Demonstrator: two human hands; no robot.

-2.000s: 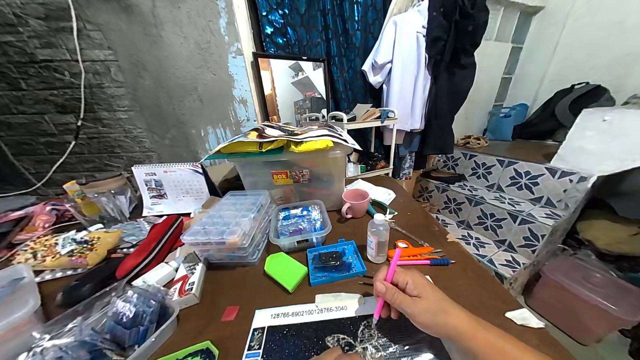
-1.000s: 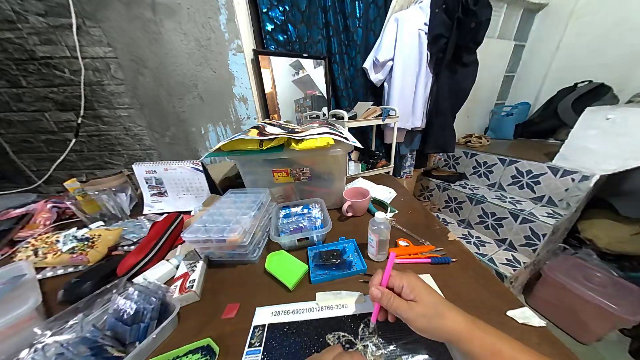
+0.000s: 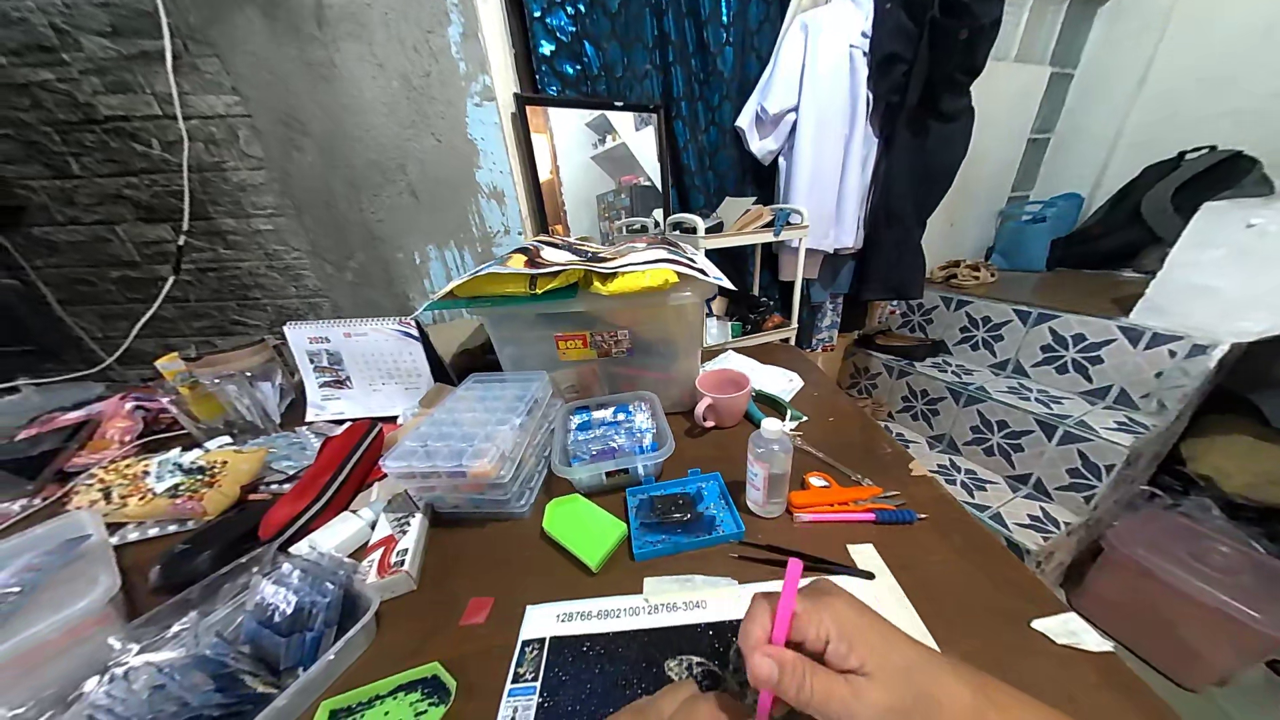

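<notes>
My right hand [image 3: 825,645] grips a pink pen-shaped applicator [image 3: 785,635], held nearly upright over a dark printed canvas [image 3: 600,670] with a white margin. At the bottom edge lies my left hand [image 3: 675,703], partly cut off, on the canvas beside the right; its fingertips are not clear. A green tray [image 3: 395,695] with small dark beads sits left of the canvas. Beyond the canvas are a plain green tray [image 3: 585,532], a blue open case [image 3: 685,515] with a dark item inside, and black tweezers [image 3: 805,562]. A small red square [image 3: 476,611] lies near the canvas corner.
A clear bottle [image 3: 769,468], orange scissors [image 3: 835,492] and a pink mug [image 3: 722,398] stand right of centre. Stacked clear bead boxes [image 3: 475,440], a tub of blue packets [image 3: 612,440] and a large plastic bin [image 3: 600,335] are behind. At left, a container [image 3: 365,640] holds many packets.
My right hand with the pink applicator has shifted a little toward me over the canvas. The left hand stays at the bottom edge.
</notes>
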